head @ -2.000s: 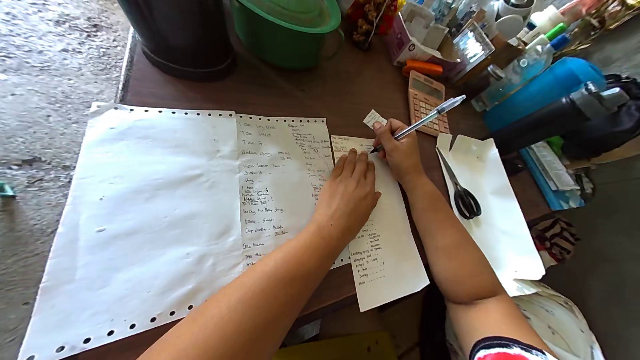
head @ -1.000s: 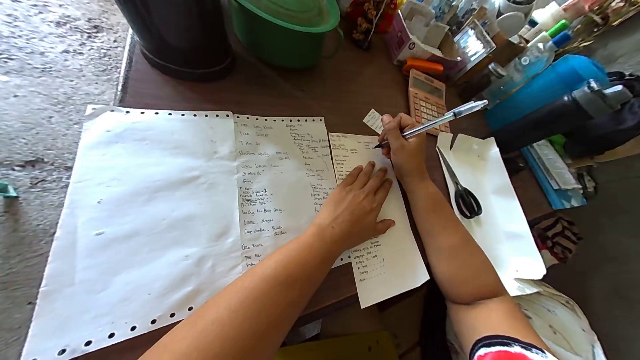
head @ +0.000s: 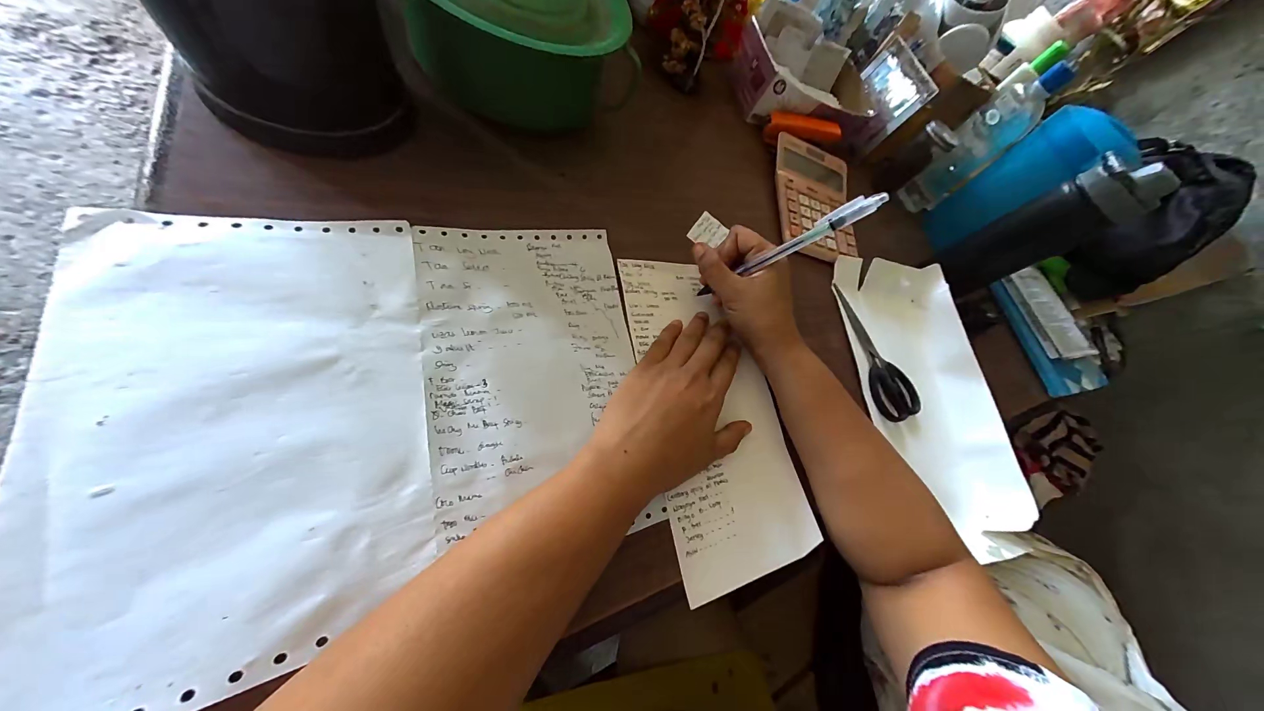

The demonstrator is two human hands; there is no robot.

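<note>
In my right hand [head: 755, 291] is a clear ballpoint pen [head: 815, 234], its tip at the upper part of a narrow paper strip [head: 755, 523] that bears handwriting. My left hand [head: 676, 405] lies flat on that strip, fingers together and pointing up toward the pen tip. A small piece of paper with writing [head: 708, 230] sticks out beyond my right fingers. Left of the strip lies a large perforated sheet, its left part blank [head: 227, 395] and its right part handwritten [head: 513, 395]. Black-handled scissors [head: 892, 388] rest on a white paper [head: 953, 395] right of my right forearm.
A pink calculator [head: 810, 193] and an orange object [head: 805, 126] lie beyond my right hand. A green lidded container [head: 518, 74] and a black container [head: 296, 79] stand at the back. Boxes, bottles, a blue item [head: 1027, 178] and a black cylindrical object [head: 1037, 237] crowd the right side.
The pen stays in my right hand, and its tip has shifted slightly on the strip. My left hand moved down the strip, then back up a little.
</note>
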